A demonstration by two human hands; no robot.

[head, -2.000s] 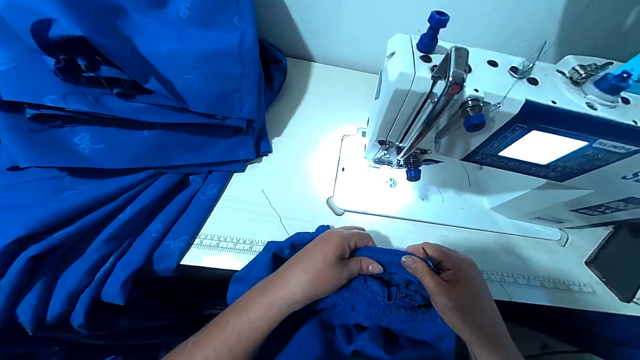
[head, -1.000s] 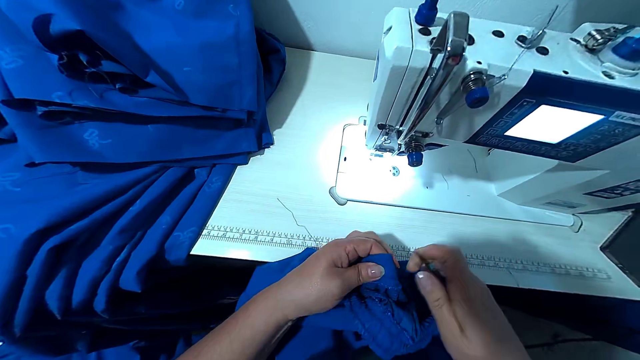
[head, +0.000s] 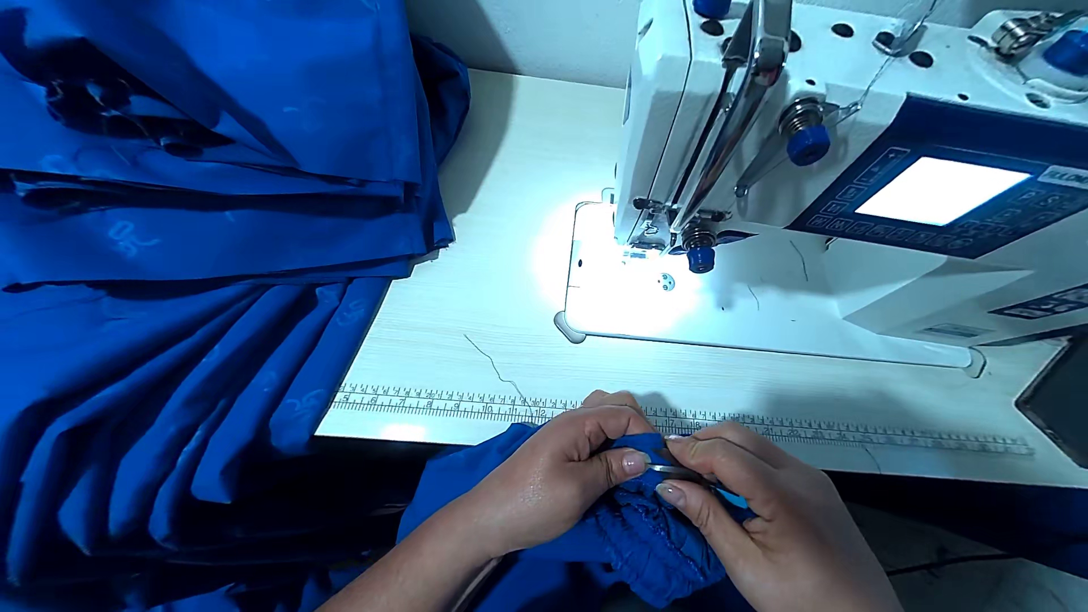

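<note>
Blue gathered fabric (head: 654,544) lies bunched below the table's front edge. My left hand (head: 569,476) pinches its upper edge between thumb and fingers. Close beside it, my right hand (head: 748,501) holds a small metal-tipped tool (head: 676,470), perhaps thread snips, with a light-blue part near the palm. The tool's tip touches the fabric by my left thumb; most of its body is hidden by my fingers. Behind both hands stands a white sewing machine (head: 680,110), its lamp lighting the needle area.
Folded blue fabric (head: 280,229) is piled at the left and hangs over the table edge. A measuring scale (head: 442,404) runs along the front of the table (head: 501,280). A loose thread (head: 493,361) lies behind it. A dark flat object (head: 1058,404) is at the far right.
The metal tip in my right hand now shows against the fabric beside my left thumb. My left hand still pinches the cloth.
</note>
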